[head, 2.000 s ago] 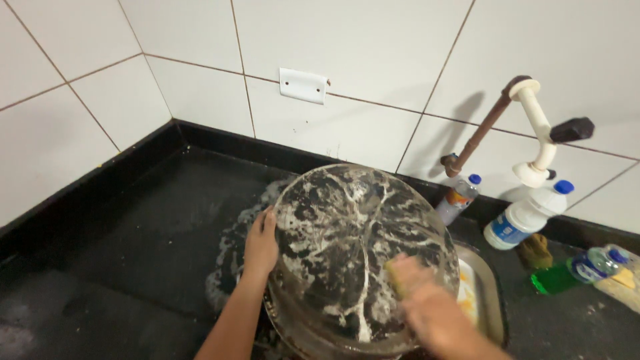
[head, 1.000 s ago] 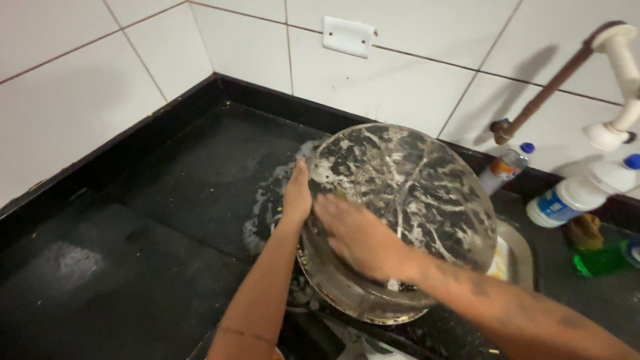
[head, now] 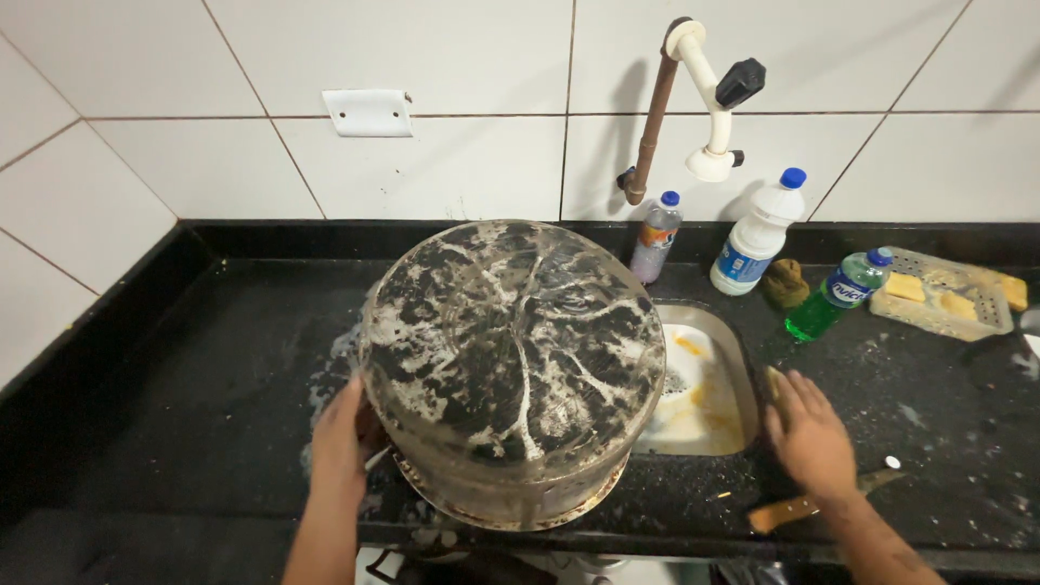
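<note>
A large metal pot stands upside down on the black stone counter, its blackened base streaked with pale suds. My left hand grips the pot's left side, with its fingers partly hidden behind the wall. To the right of the sink, my right hand is away from the pot, with a small yellowish sponge at its fingertips. Under my right wrist lies a knife with a wooden handle. Between the pot and my right hand, the sink holds a whitish thing with yellow stains.
A clear bottle, a white bottle, a brown scrubber and a green detergent bottle stand or lie behind the sink. A perforated tray holds yellow sponges. Above hangs a white faucet on a brown pipe.
My right hand has moved off the pot's base to the right, past the sink. My left hand has stayed at the pot's left side. The view has swung right.
</note>
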